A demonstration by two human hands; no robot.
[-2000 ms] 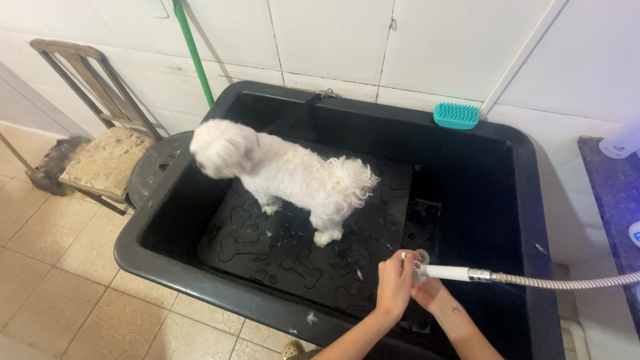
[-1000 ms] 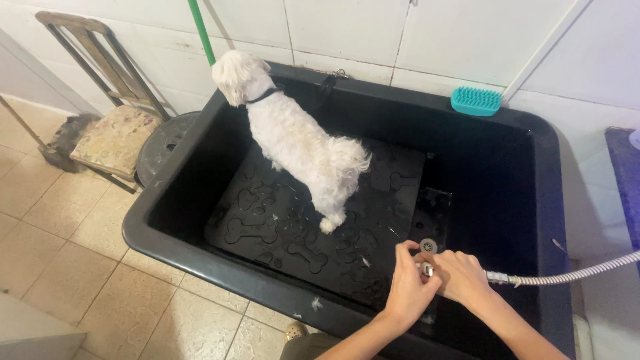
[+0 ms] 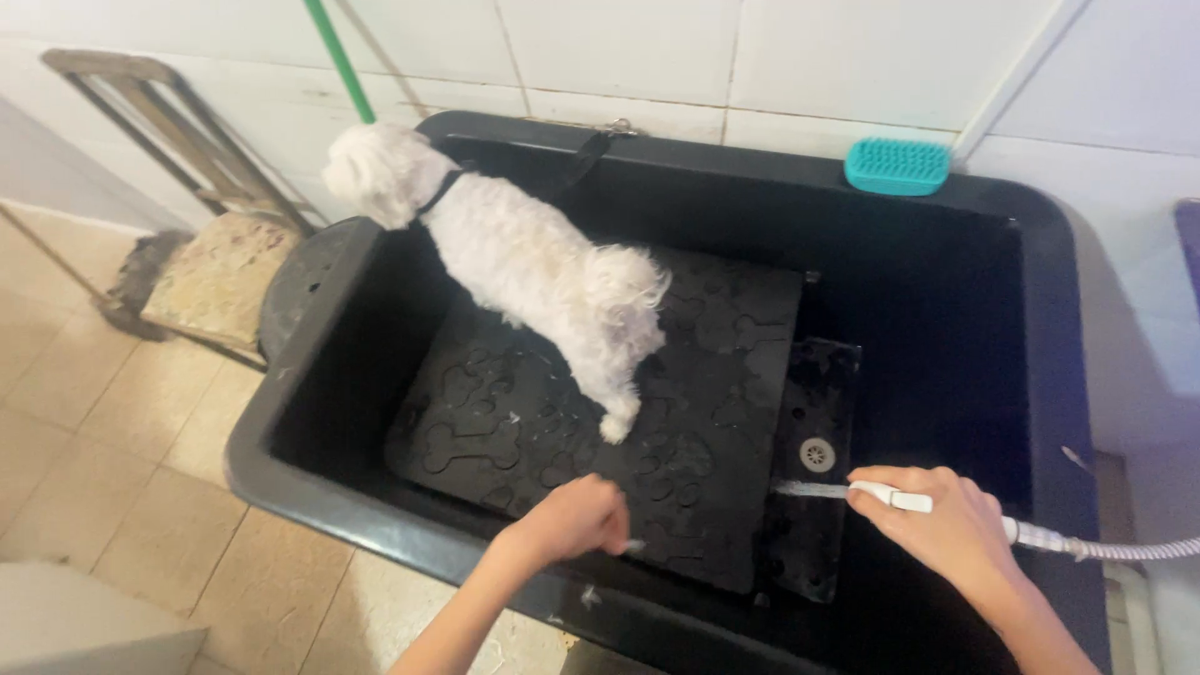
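Note:
A small white dog (image 3: 525,253) with a dark collar stands on a black mat (image 3: 581,403) inside a black plastic tub (image 3: 356,516), its head over the far left rim. My right hand (image 3: 937,525) grips a white handheld sprayer (image 3: 891,497) with a ribbed metal hose; water jets leftward from it, just below the round drain (image 3: 817,456). My left hand (image 3: 577,520) is over the tub's near side, fingers curled, away from the sprayer; whether it holds anything cannot be told.
A turquoise bristle brush (image 3: 898,167) lies on the back rim. A dark tether (image 3: 589,155) is fixed by a metal clip near the wall. Left of the tub are a worn chair (image 3: 220,277), a round black lid (image 3: 305,281), a broom (image 3: 141,281) and a green pole (image 3: 339,61).
My hands were together at the sprayer head; they have parted, the left moving left and the right keeping the sprayer. Water now shows from it. The dog's head has turned over the left rim.

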